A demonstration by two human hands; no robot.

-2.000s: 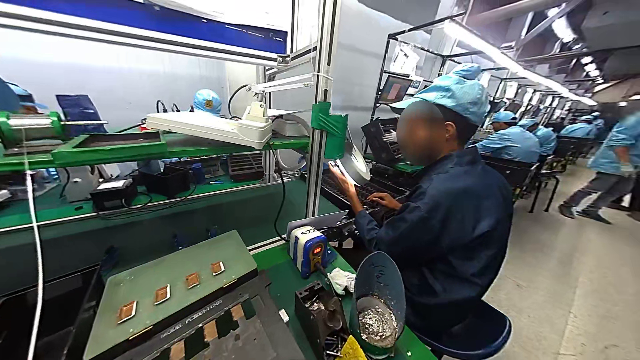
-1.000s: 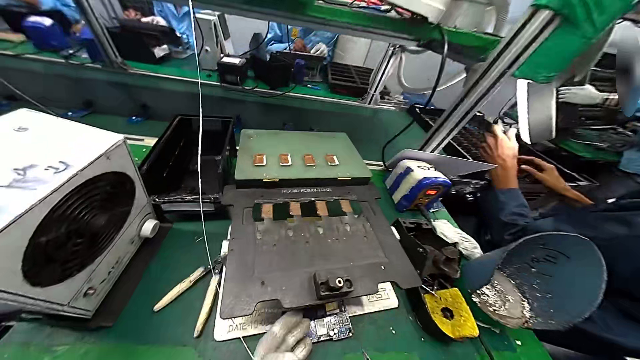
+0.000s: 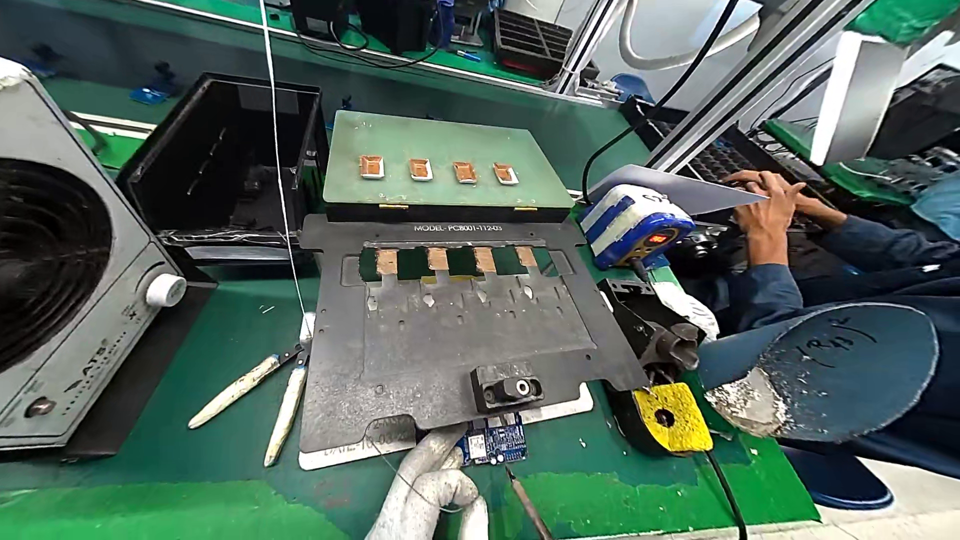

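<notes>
My left hand point(image 3: 435, 487), in a whitish glove, is at the bottom centre with thin solder wire point(image 3: 405, 480) running through its fingers. Its fingertips are beside a small blue circuit board point(image 3: 495, 441) that sticks out from under the front edge of a dark grey fixture plate point(image 3: 465, 330). A soldering iron point(image 3: 527, 504) enters from the bottom edge, its tip just below the board; the hand holding it is out of view. On the plate are a black block point(image 3: 507, 388) and several copper-coloured pads. Behind, a green hinged lid point(image 3: 450, 161) carries several small copper-coloured pieces.
A fan unit point(image 3: 75, 285) and black bin point(image 3: 225, 161) stand left, cutters point(image 3: 283, 405) before them. To the right are a blue soldering station point(image 3: 634, 225), an iron stand with yellow sponge point(image 3: 671, 420) and a cut-open container of solder waste point(image 3: 847, 367). A co-worker's hands point(image 3: 769, 206) are beyond.
The view has swung down and closer to the bench. The soldering iron has come into view at the bottom beside the board. My left hand, absent from the oldest frame, is at the plate's front edge.
</notes>
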